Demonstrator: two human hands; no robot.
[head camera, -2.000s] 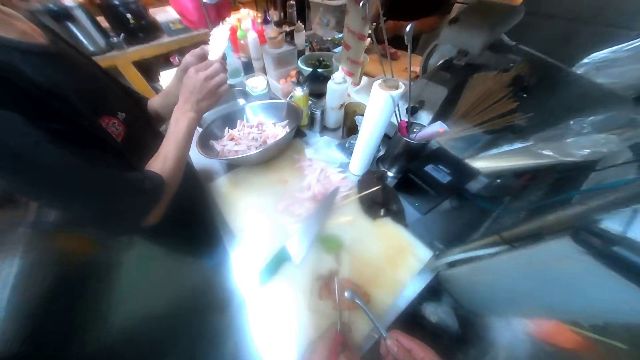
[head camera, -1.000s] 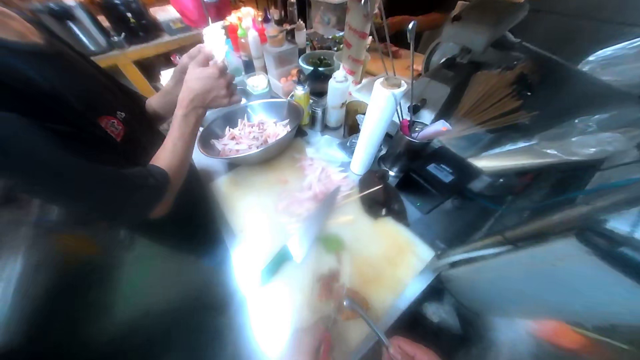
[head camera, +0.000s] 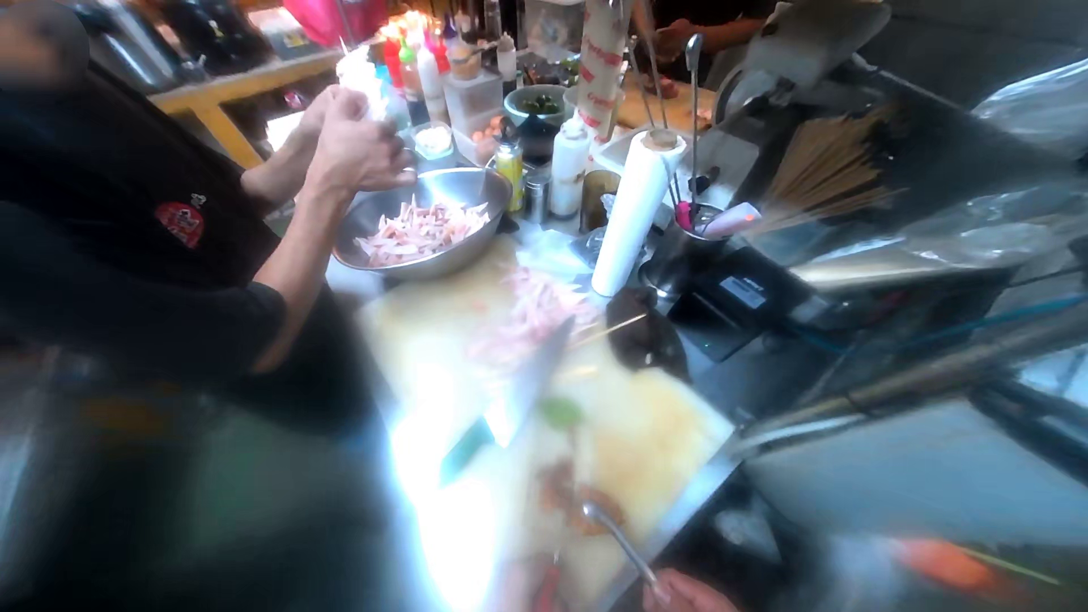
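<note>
My right hand (head camera: 693, 592), at the bottom edge, grips a thin metal-handled utensil (head camera: 620, 540) whose rounded end touches small brown pieces of food (head camera: 586, 501) on a pale cutting board (head camera: 663, 425). Left of it, my left hand (head camera: 531, 585) is badly blurred beside a dark reddish thing; its grip is unclear. A knife (head camera: 531, 382) with a teal handle lies on the board, near a green leaf (head camera: 561, 414). Pale pink sliced food (head camera: 544, 314) is heaped beyond the blade, by thin wooden sticks (head camera: 612, 330). A steel bowl (head camera: 425, 265) at the far end holds similar strips.
At left, a co-worker's hands (head camera: 357, 149) hold something white above the bowl. A plastic-wrap roll (head camera: 633, 221), squeeze bottles (head camera: 568, 166) and a utensil pot (head camera: 693, 234) stand behind the board. A black device (head camera: 739, 297) and a bundle of sticks (head camera: 820, 170) lie to the right.
A thin metal tool that stood out above my left hand two seconds ago no longer shows clearly. The co-worker's hands remain above the bowl.
</note>
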